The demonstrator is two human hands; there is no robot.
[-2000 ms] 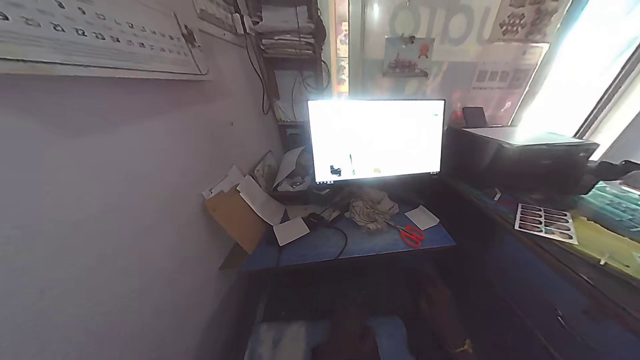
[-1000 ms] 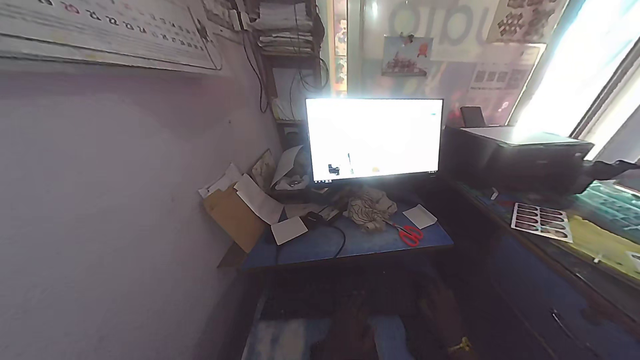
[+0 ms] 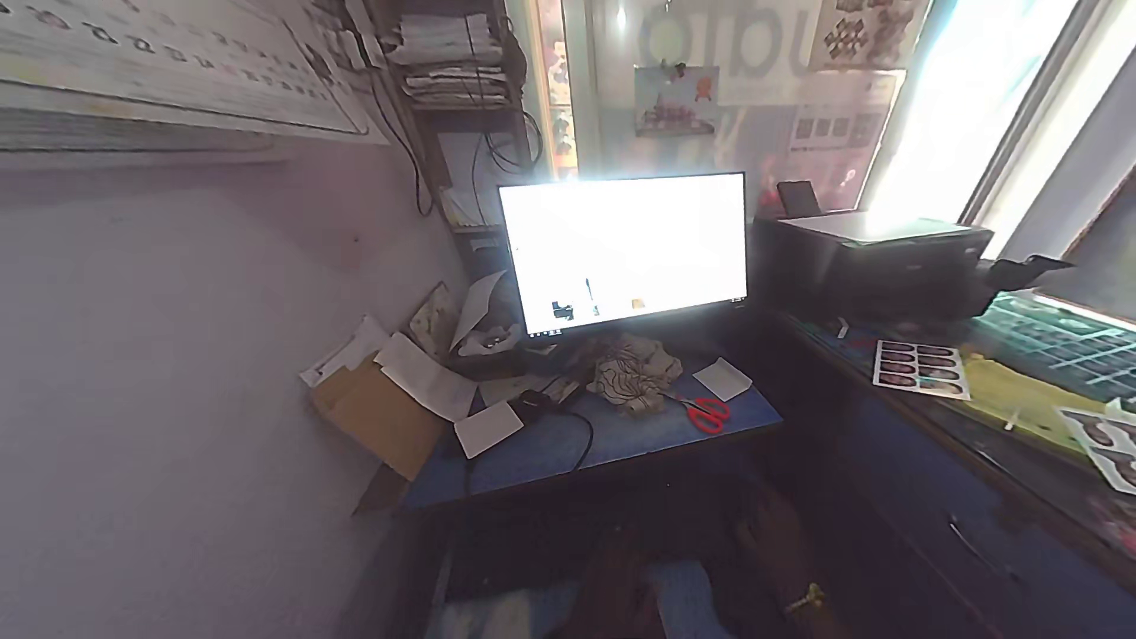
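In deep shadow below the blue desk (image 3: 550,448), my left hand (image 3: 617,568) lies low at the middle, its fingers too dark to make out. My right hand (image 3: 774,532) is to its right, with a yellow band (image 3: 806,598) at the wrist. A dark surface, perhaps a keyboard, lies under and between the hands; its kind cannot be told. On the desk above them are red-handled scissors (image 3: 707,414), a crumpled patterned cloth (image 3: 635,373), a black cable (image 3: 586,435) and white paper pieces (image 3: 488,429). Behind stands a lit monitor (image 3: 626,253).
A wall borders the left, where a brown envelope (image 3: 382,413) and papers lean. To the right, a side counter (image 3: 958,444) carries a black printer (image 3: 879,266), printed photo sheets (image 3: 920,368) and a green plastic basket (image 3: 1056,342). Stacked papers (image 3: 453,62) fill a shelf behind.
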